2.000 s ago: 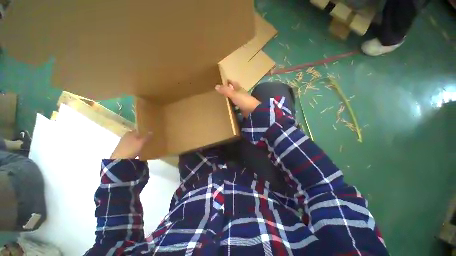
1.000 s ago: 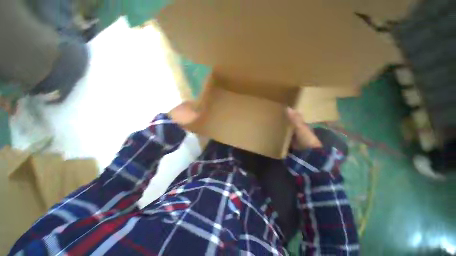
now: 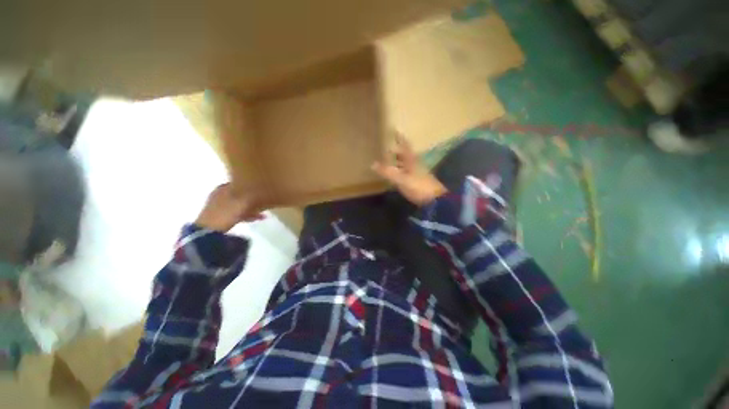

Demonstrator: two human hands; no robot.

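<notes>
A brown mailer box [image 3: 316, 136] is held above my lap, its tray open towards me, with side walls and front wall standing. Its large plain lid [image 3: 200, 40] stands above the tray and fills the top left of the picture. My left hand [image 3: 228, 209] is at the tray's lower left corner, gripping it, with fingers partly hidden behind the wall. My right hand [image 3: 409, 172] is at the lower right corner, its fingers against the outside of the right wall. The picture is a little blurred.
Flat box blanks [image 3: 448, 80] lie on the green floor beyond the right wall. White sheets [image 3: 136, 208] lie at the left, beside a person's dark-clothed leg. Brown cardboard [image 3: 88, 367] is at the lower left. Yellow strapping [image 3: 590, 216], a pallet [image 3: 631, 56] and another person's shoe [image 3: 675, 136] are at the right.
The view swung one way and back. Compared with one second ago, the box and both hands appear further left, and more of the flat blanks shows. Both hands remain at the tray's sides.
</notes>
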